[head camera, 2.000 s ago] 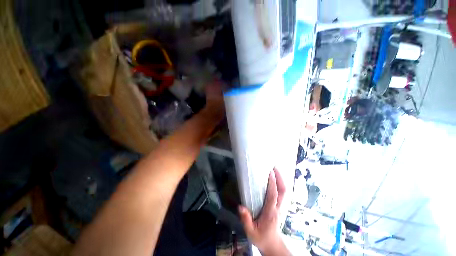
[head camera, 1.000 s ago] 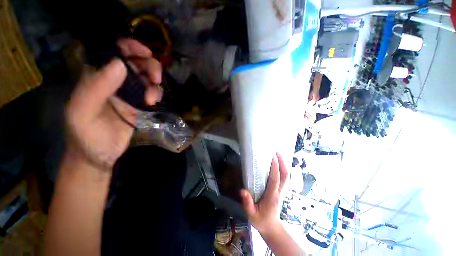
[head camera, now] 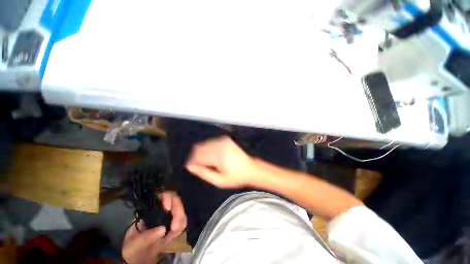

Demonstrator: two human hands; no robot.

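Note:
My left hand (head camera: 154, 227), at the lower left, is closed round a bundle of thin black cords (head camera: 147, 198); loose strands hang from it. My right hand (head camera: 219, 162) is blurred, with fingers curled, over the black cloth (head camera: 178, 139) on my lap, below the table's front edge. Whether it holds anything cannot be seen. The two hands are apart.
The white table (head camera: 206, 67) spans the top. On its right lie a black smartphone (head camera: 381, 102) and small snips (head camera: 341, 63). A white cable (head camera: 355, 157) hangs over the edge. A wooden bench (head camera: 56, 175) stands at left; a clear plastic bag (head camera: 123, 128) is under the table edge.
The view has swung round to face the table. My left hand has come back from beside the table with a dark bundle. My right hand has left the tabletop and is over my lap.

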